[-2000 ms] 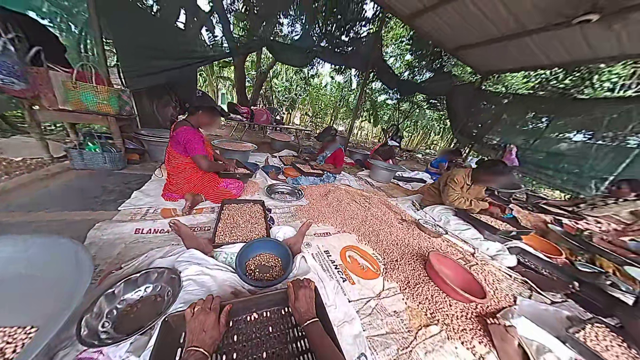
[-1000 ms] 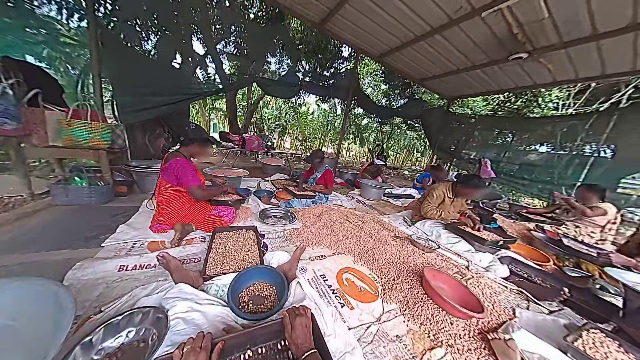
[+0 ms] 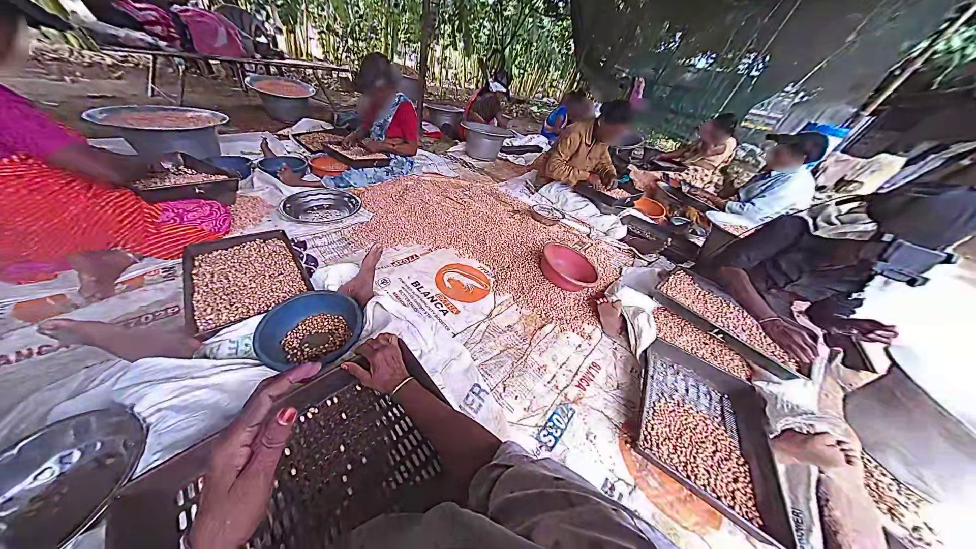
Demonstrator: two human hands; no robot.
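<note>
A dark slotted plastic tray (image 3: pixel 343 450) lies at my lap with a few pale kernels on it. My left hand (image 3: pixel 255 457) is raised over its left part, palm turned inward and fingers extended, with nothing in it. At the tray's far edge rests my right hand (image 3: pixel 381 366), fingers bent over the rim; how firmly it holds cannot be told. A blue bowl (image 3: pixel 267 335) partly filled with kernels stands just beyond the tray. Behind it is another dark tray (image 3: pixel 200 286), full of kernels. A shiny metal basin (image 3: pixel 114 435) sits at the lower left.
A large heap of nuts or kernels (image 3: pixel 427 221) covers printed sacks (image 3: pixel 518 381) ahead, beside a red bowl (image 3: pixel 568 267). Slotted trays (image 3: pixel 770 465) stand at the right, near a person's hands. Several people sit around the heap. A metal tub (image 3: pixel 168 137) stands at the back left.
The view has swung right and down. My left hand has come off the far rim, where it lay two seconds ago, and is now lifted over the tray. My right hand remains at the rim.
</note>
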